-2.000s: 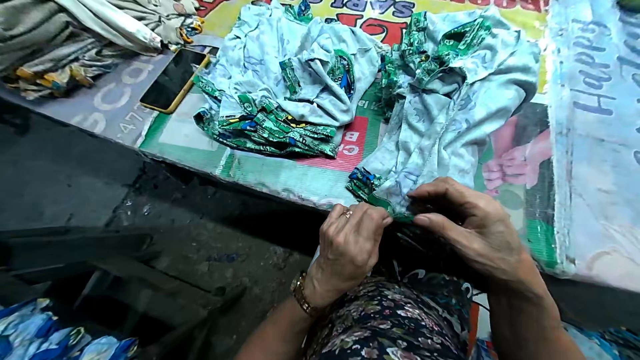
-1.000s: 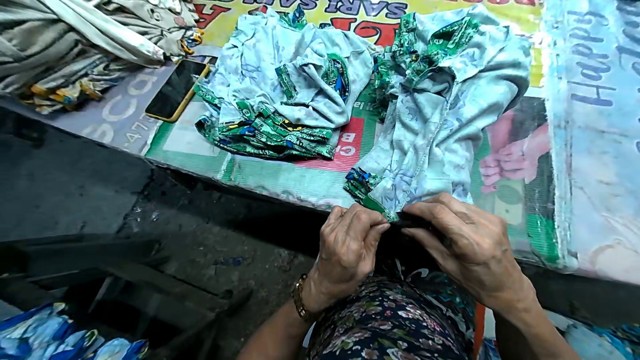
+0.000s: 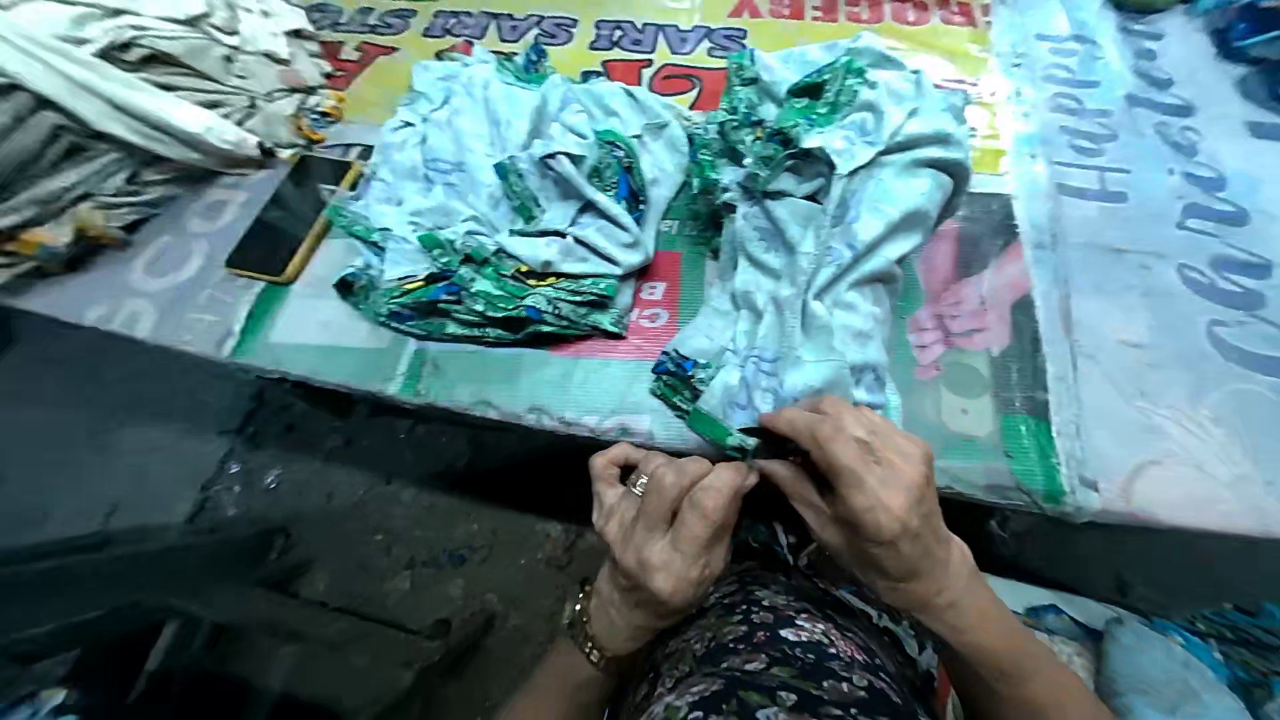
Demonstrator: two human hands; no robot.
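A light blue garment with green patterned trim (image 3: 800,270) lies on the right part of the table, one trimmed corner reaching the front edge. My left hand (image 3: 665,530), with a ring and a wrist bracelet, pinches the end of that green trim. Close beside it, my right hand (image 3: 870,500) has fingers and thumb closed around something small and dark at the same corner; its shape is mostly hidden. To the left lies a crumpled pile of light blue cloth with green trim (image 3: 530,190), touching the upper part of the garment.
A smartphone (image 3: 292,220) lies left of the cloth pile. Grey-white cloths (image 3: 130,110) are heaped at the far left. Printed sheeting (image 3: 1160,450) covers the table. Blue cloth pieces (image 3: 1165,660) lie low at the right. The table's front edge runs just beyond my hands.
Both hands stay at the garment's trimmed corner with small finger movements. The right hand's fingers, more spread two seconds ago, are now drawn in closer to the left hand.
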